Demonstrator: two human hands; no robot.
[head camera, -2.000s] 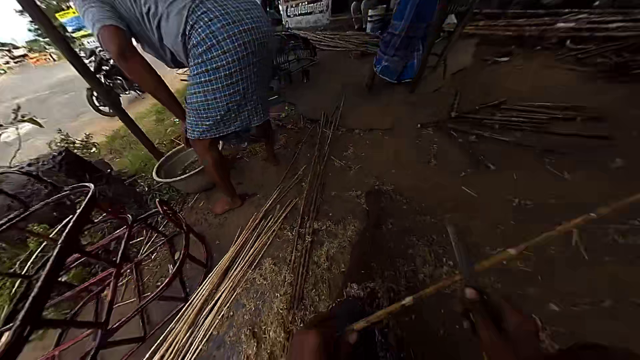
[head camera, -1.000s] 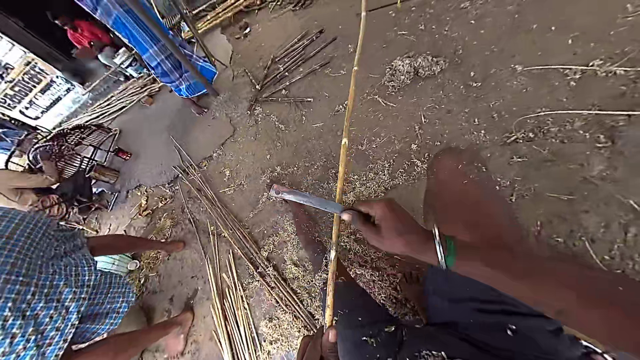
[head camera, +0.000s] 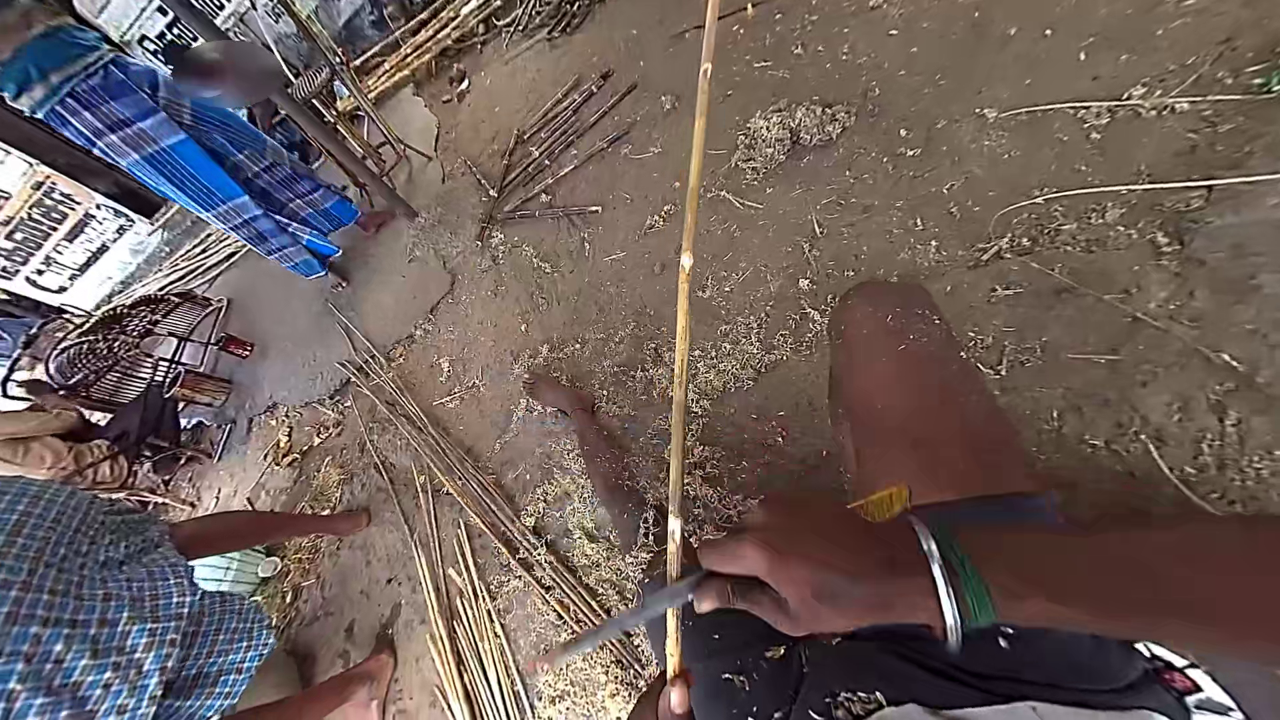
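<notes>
A long, thin cane pole (head camera: 684, 300) with pale nodes runs from the top of the head view down to my lap. Around its lower end my left hand (head camera: 662, 697) is closed, mostly cut off by the bottom edge. My right hand (head camera: 800, 575), with a metal bangle and green band at the wrist, grips a knife (head camera: 625, 622). The blurred blade crosses the pole just above my left hand, pointing lower left. Curly shavings (head camera: 720, 375) lie on the ground around the pole and on my dark shorts.
Long canes (head camera: 470, 480) lie to the left, with a bundle of short dark sticks (head camera: 560, 140) farther off. A person in a checked cloth (head camera: 110, 590) stands at left; another in a blue cloth (head camera: 190, 150) is near a leaning post (head camera: 335, 145). A woven cane frame (head camera: 130, 345) stands beyond.
My right hand and the knife have moved down the pole toward my left hand since a second ago. The view swung strongly after the oldest frame.
</notes>
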